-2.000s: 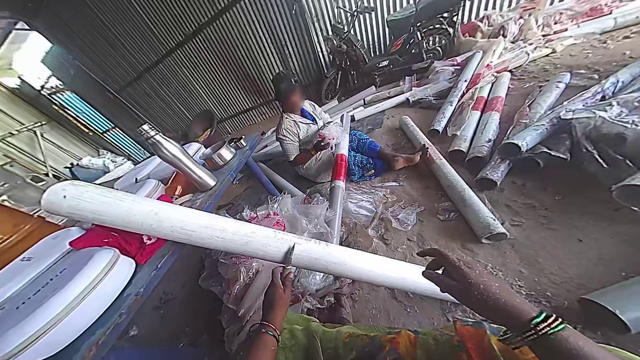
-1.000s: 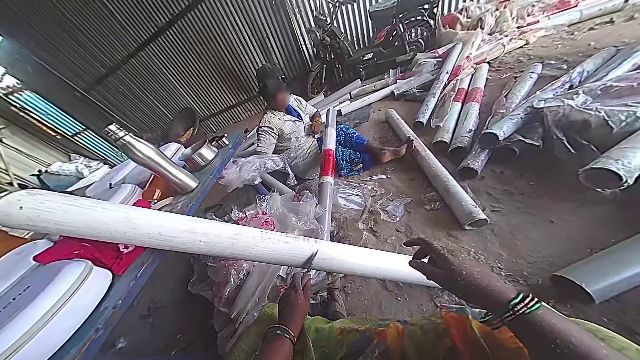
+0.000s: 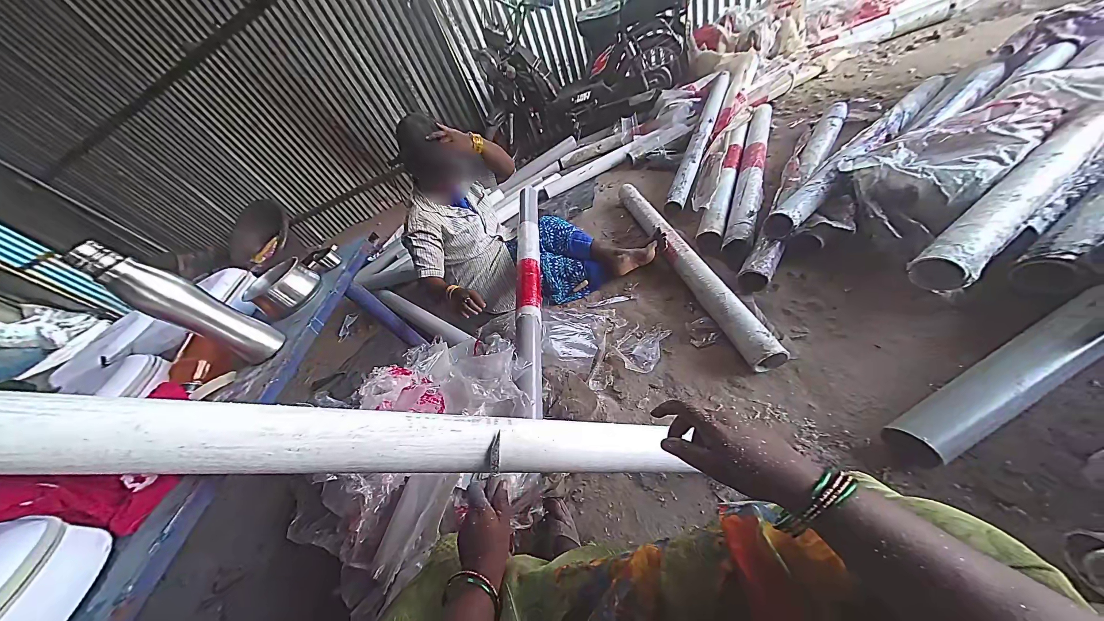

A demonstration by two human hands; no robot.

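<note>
A long white pipe [image 3: 302, 438] lies across my lap, running out of view at the left. My left hand [image 3: 486, 530] is below it, closed around a small knife [image 3: 494, 452] whose dark blade stands up against the pipe's near side. My right hand [image 3: 733, 453] is at the pipe's right end with its fingers bent and partly spread; the thumb side seems to touch the pipe, but a firm grip does not show. Beyond the pipe, a grey pipe with a red band [image 3: 529, 328] points away from me over crumpled clear plastic film [image 3: 457, 371].
A person [image 3: 466, 233] sits on the ground ahead, legs stretched right. Loose pipes [image 3: 703, 276] lie at the right, several under plastic. A blue bench [image 3: 332, 289] at the left bears a steel bottle [image 3: 185, 302], a steel pot [image 3: 280, 289] and white containers. Motorcycles [image 3: 595, 86] stand behind.
The white pipe, slanted before, now lies nearly level in view, and its rounded left end has gone out of the picture. The seated person has raised one hand to the head.
</note>
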